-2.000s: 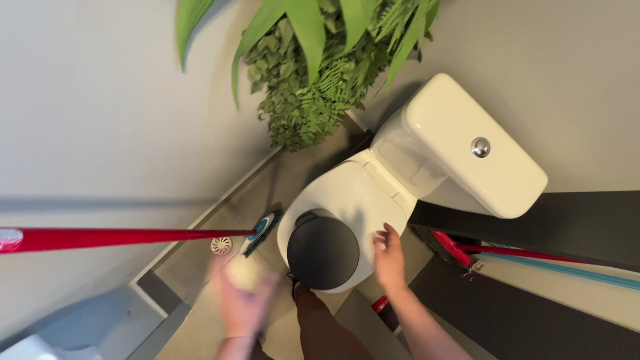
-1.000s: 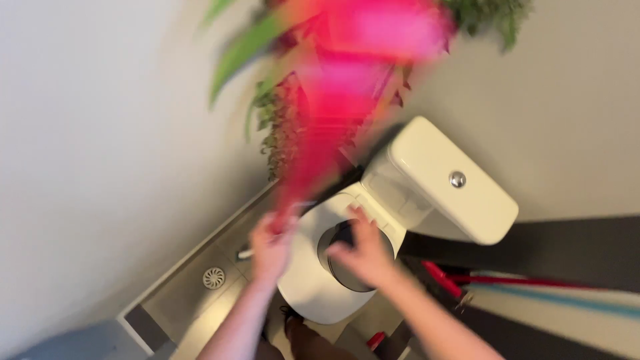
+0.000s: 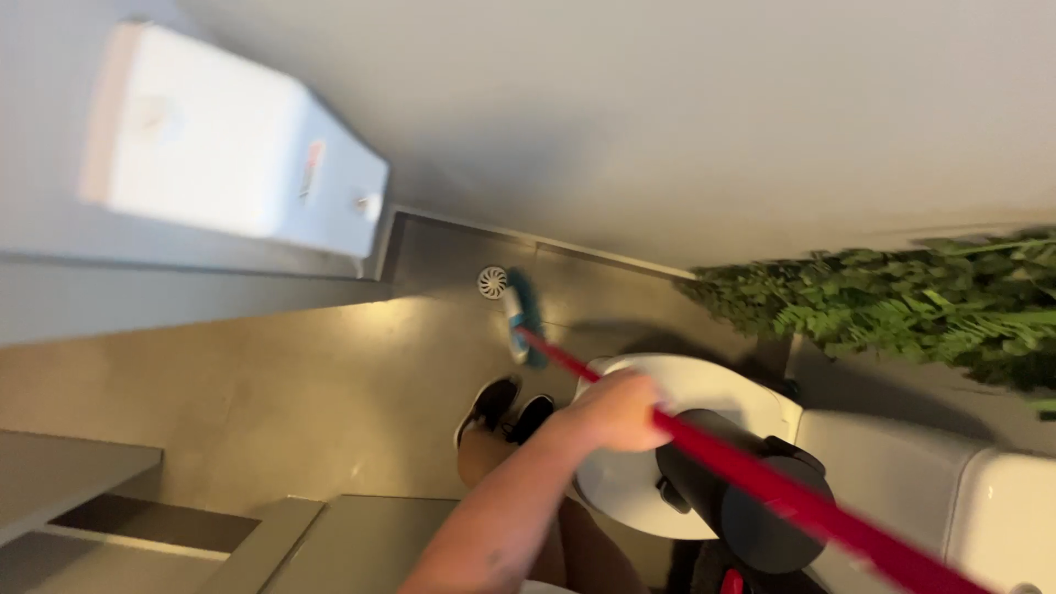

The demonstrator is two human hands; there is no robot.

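Note:
My left hand (image 3: 623,410) is closed around the red handle (image 3: 742,462) of a broom, above the toilet. The handle runs diagonally from the lower right corner to the blue-and-white broom head (image 3: 520,318), whose blue bristles lie on the floor close to the round white drain cover (image 3: 492,282). A small black bin (image 3: 701,454) stands on the white toilet lid (image 3: 619,495), partly hidden behind the handle. My right hand is out of view.
A white wall dispenser (image 3: 214,140) hangs at upper left. Green artificial-looking foliage (image 3: 907,305) spreads along the right wall. The toilet cistern (image 3: 1006,503) is at lower right; grey partitions (image 3: 371,536) stand at the bottom. My black shoes (image 3: 495,400) are near the broom head.
My left hand has kept hold of the red handle, and the broom head now shows on the floor by the drain. My right hand has left the picture. The view has swung left.

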